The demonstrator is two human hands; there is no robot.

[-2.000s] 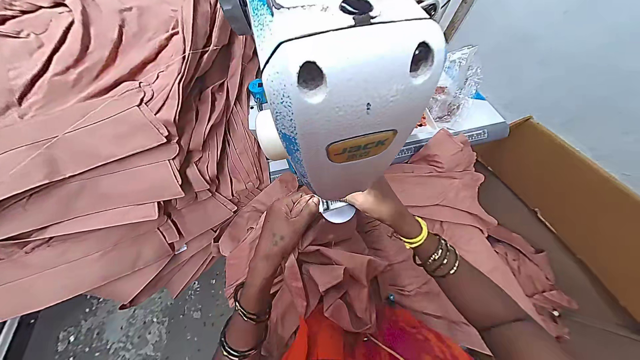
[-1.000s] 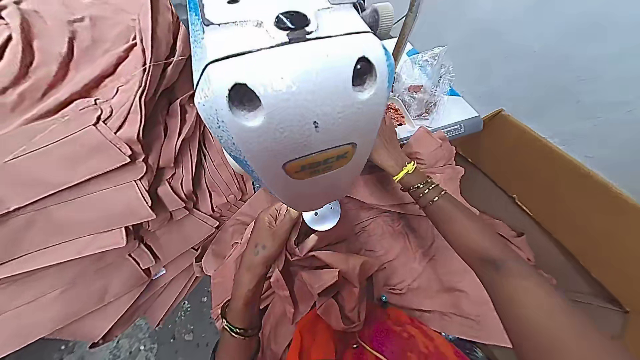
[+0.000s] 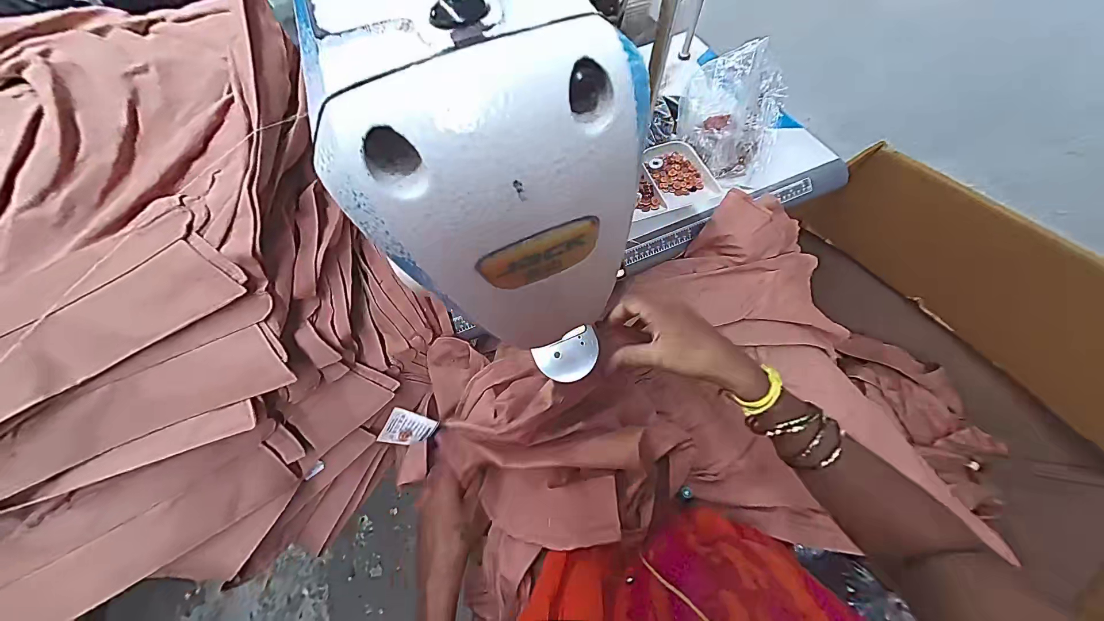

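Note:
The white head of a Jack sewing machine [image 3: 466, 181] fills the upper middle, with a round white guard [image 3: 566, 354] at its lower end. Dusty-pink garment cloth [image 3: 552, 483] lies bunched under and in front of it. My right hand [image 3: 664, 341], with yellow and dark bangles at the wrist, is just right of the guard, thumb and forefinger curled near the cloth; whether they pinch anything is unclear. Of my left arm, the forearm [image 3: 448, 526] shows at the lower middle; its hand is hidden by the cloth. A white printed label [image 3: 408, 427] lies near that arm.
A large stack of pink garment pieces [image 3: 112, 328] fills the left. Behind the head, a tray of small reddish buttons [image 3: 677, 172] and a clear plastic bag [image 3: 733, 108] rest on the machine's table [image 3: 811, 164]. A brown cardboard edge [image 3: 992, 250] runs along the right.
My right hand has come back from beside the button tray to the guard. My left hand, seen at the guard's left before, has moved down and under the cloth. The label has come into sight.

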